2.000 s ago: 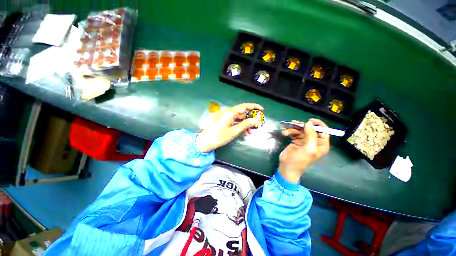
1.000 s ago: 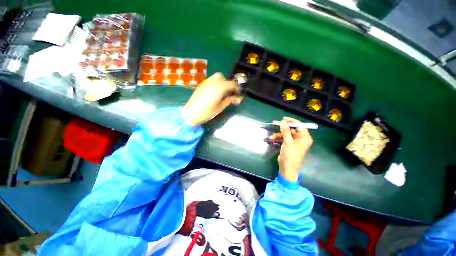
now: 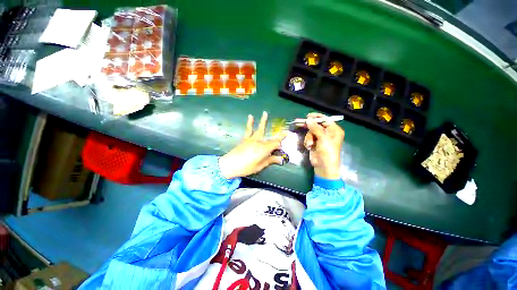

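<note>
My left hand [image 3: 252, 154] is low over the bench, fingers spread, with a small dark-rimmed round part [image 3: 282, 157] between thumb and fingertips. My right hand [image 3: 325, 144] holds white tweezers [image 3: 330, 119] like a pen. Their tip is at a yellow film sticker [image 3: 278, 126] on a clear glossy backing sheet [image 3: 218, 128], just beyond my left fingers. The black parts tray [image 3: 289, 95] has amber-centred parts in its far row and three in its near row. A silver-centred part [image 3: 296, 84] sits in the near row's leftmost pocket; the pocket beside it is empty.
An orange disc sheet [image 3: 215, 77] lies left of the tray, with bagged disc sheets [image 3: 136, 48] and white paper [image 3: 69, 27] farther left. At right are a black box of pale pieces [image 3: 443, 158] and a white scrap [image 3: 467, 192]. Red stools [image 3: 113, 157] stand below.
An amber-centred part now sits in the near row's middle pocket, and the silver one left of it is gone. My left hand has drawn back from the tray with a part. The tweezers have reached the sticker.
</note>
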